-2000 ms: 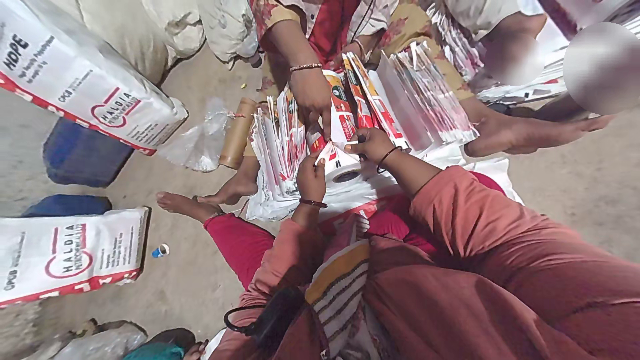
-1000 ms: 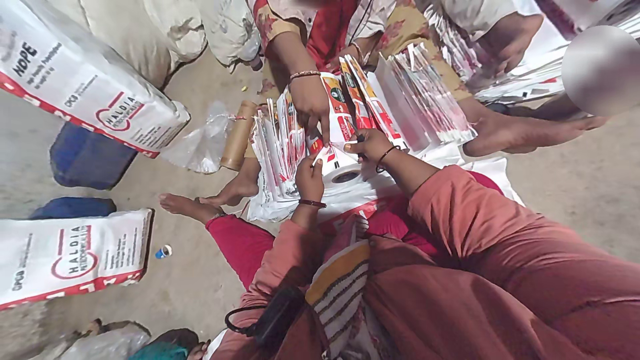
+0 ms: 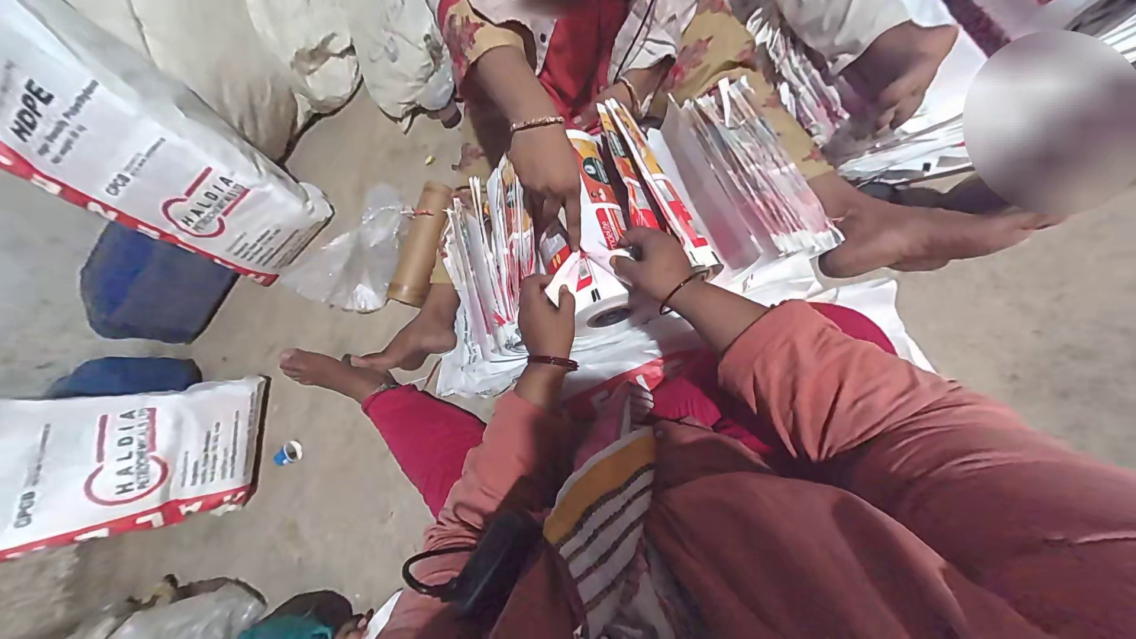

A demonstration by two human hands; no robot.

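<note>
A roll of printed plastic film [image 3: 603, 288], red, white and orange, lies in front of me on a white sheet [image 3: 488, 377]. My left hand [image 3: 547, 319] pinches a white edge of the film at the roll's left. At its right, my right hand [image 3: 655, 264] pinches the film between thumb and fingers. Between my hands, a co-worker's hand [image 3: 546, 173] points a finger down onto the film. Stacks of folded printed film [image 3: 488, 257] stand to the left of the roll, and more stacks [image 3: 754, 177] stand to its right.
A brown cardboard tube [image 3: 420, 244] and a clear plastic bag [image 3: 351, 257] lie on the floor at the left. Large printed white sacks [image 3: 133, 133] and blue containers [image 3: 151, 284] stand farther left. A small blue cup [image 3: 288, 453] lies on the floor. Another person's foot [image 3: 923, 235] rests at the right.
</note>
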